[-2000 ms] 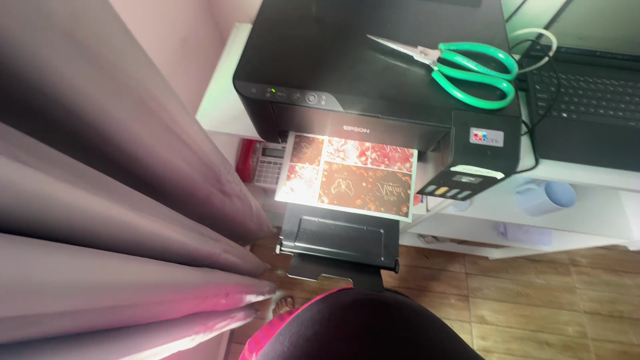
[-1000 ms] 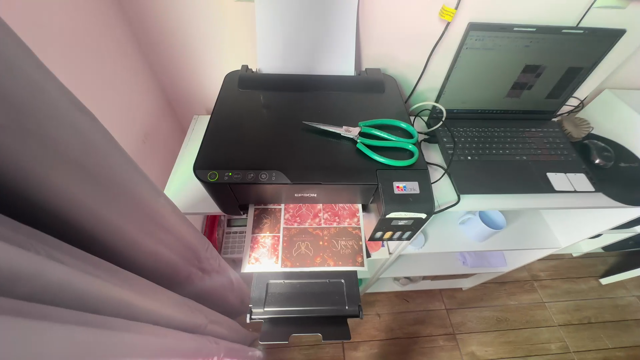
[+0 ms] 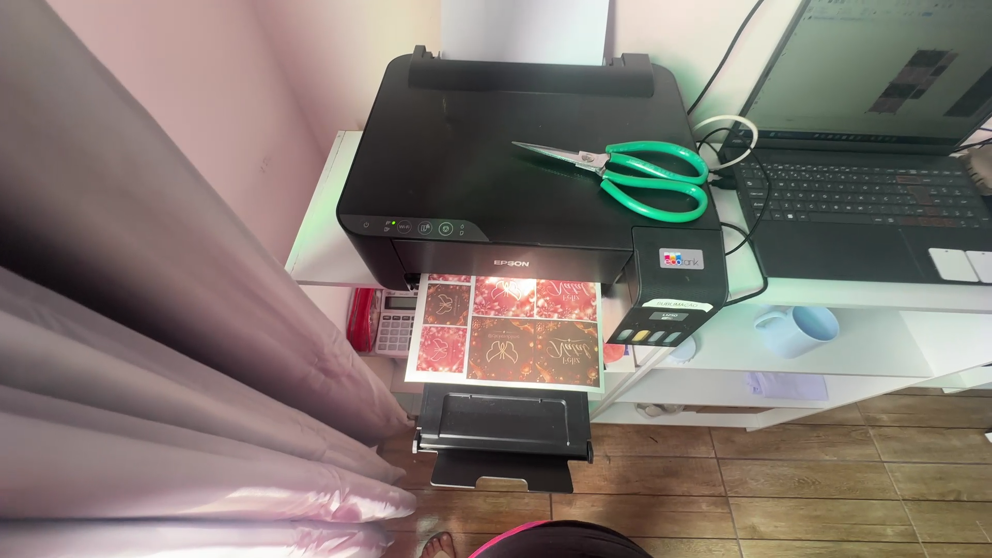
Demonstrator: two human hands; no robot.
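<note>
Neither my left hand nor my right hand shows in the head view. A black Epson ink tank printer stands on a white shelf unit. From its front slot sticks a printed sheet with red and brown patterned panels, above the extended black output tray. Green-handled scissors lie closed on the printer lid, blades pointing left. Blank white paper stands upright in the rear feeder. A small green light glows on the control panel.
Grey curtains hang at the left. An open laptop and cables are at the right. Below are a light blue mug, a calculator, a red case and a folded lilac item. A bare foot is on the wooden-look floor.
The view has shifted, bringing the rear paper and more of the laptop into sight. More of the printed sheet shows in front of the slot than two seconds ago.
</note>
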